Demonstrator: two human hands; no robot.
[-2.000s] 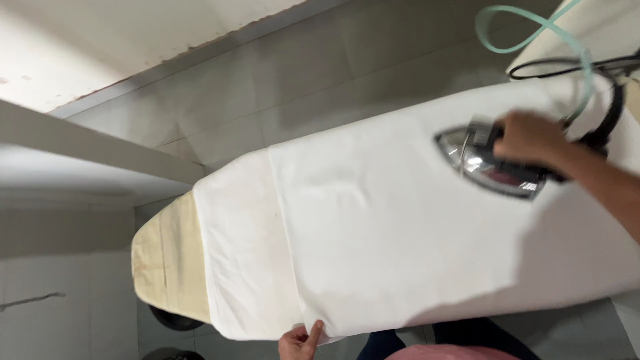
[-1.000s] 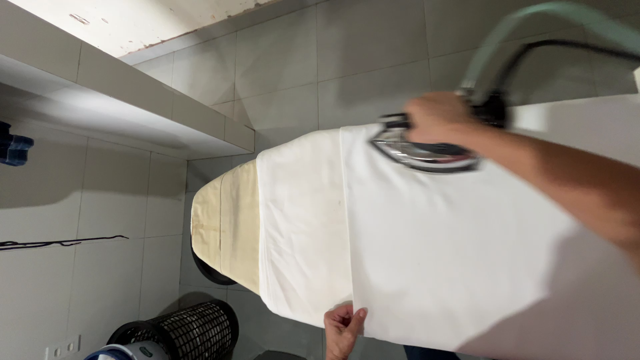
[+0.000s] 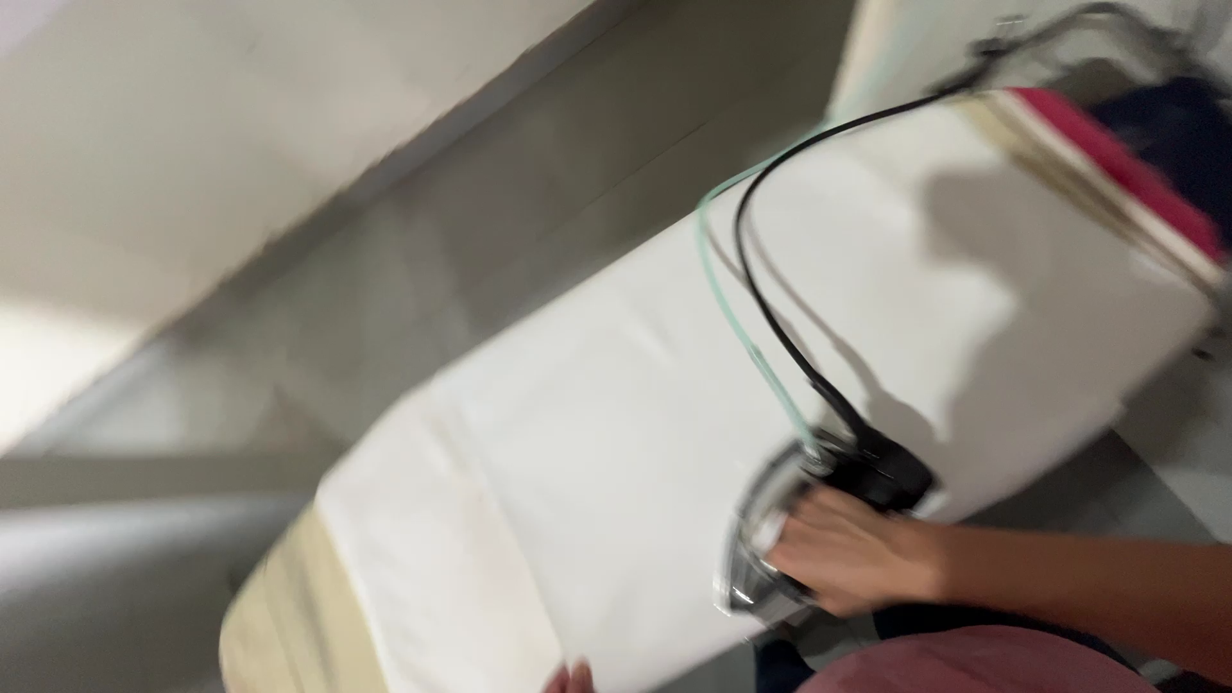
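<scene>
A steam iron with a black handle lies on the white cloth near the board's close edge. Around its handle my right hand is closed. A black cord and a pale green hose run up from the iron's back. At the bottom edge of the frame, the fingertips of my left hand are at the close end of the cloth's fold line; the rest of that hand is out of view, so its grip cannot be made out. The ironing board's beige tip shows past the cloth.
A pale wall runs along the far side, with grey floor tiles between it and the board. At the board's wide end lie red-edged fabric and dark cloth. A white ledge is at the left.
My right hand has brought the iron from the far side of the cloth to the close edge. My left hand stays by the fold's close end. The view has swung and tilted.
</scene>
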